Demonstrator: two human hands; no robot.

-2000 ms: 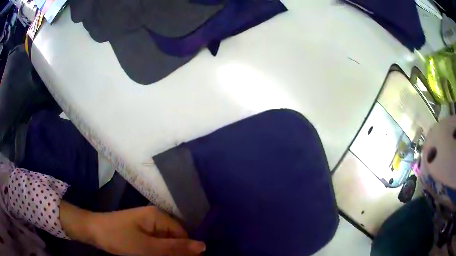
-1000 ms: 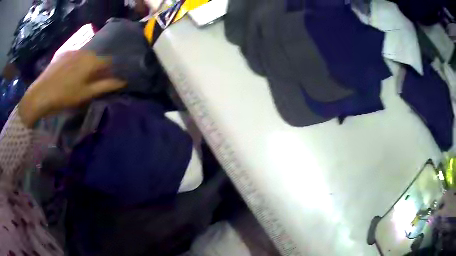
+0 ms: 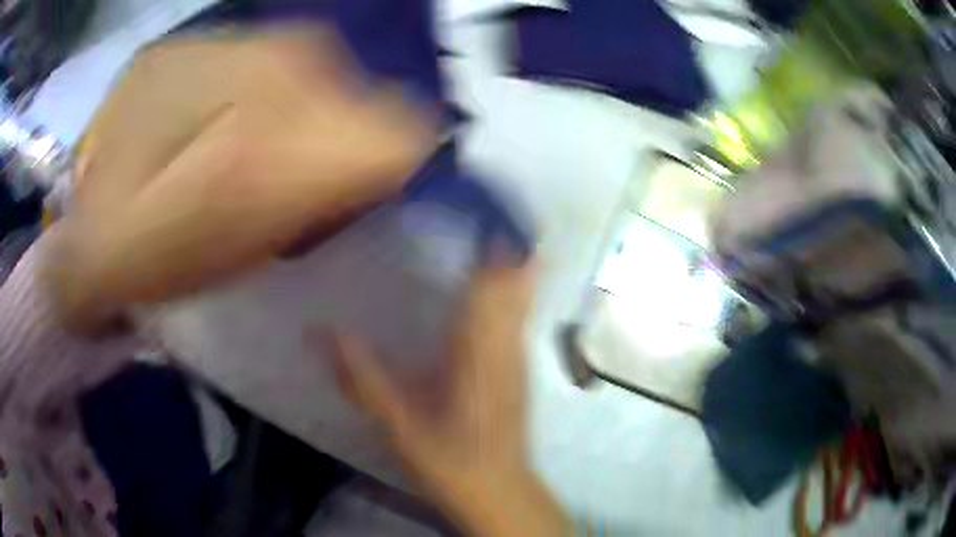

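Observation:
All is blurred. My left hand [image 3: 252, 157] reaches over the upper left of the table, its fingers near the navy cloth of the stack [image 3: 393, 42]. My right hand [image 3: 466, 388] comes up from the bottom centre, thumb and fingers spread. A smeared grey and navy cloth piece [image 3: 477, 205] lies between the hands, close to the right fingertips. Whether either hand grips it cannot be seen. The dark teal template [image 3: 774, 409] lies beside the machine at the right.
The white table [image 3: 598, 472] holds the machine's pale needle plate and bed [image 3: 655, 278] under bright light. The machine head [image 3: 807, 178] is at the right. Red and orange snips [image 3: 844, 482] lie lower right. A lime-green bottle [image 3: 750, 121] and navy cloth [image 3: 613, 52] are behind. Navy cloth [image 3: 147, 446] hangs lower left.
The view has swung back right towards the machine. My left hand has moved from the dark cloth beyond the table edge to over the table. My right hand has come into view.

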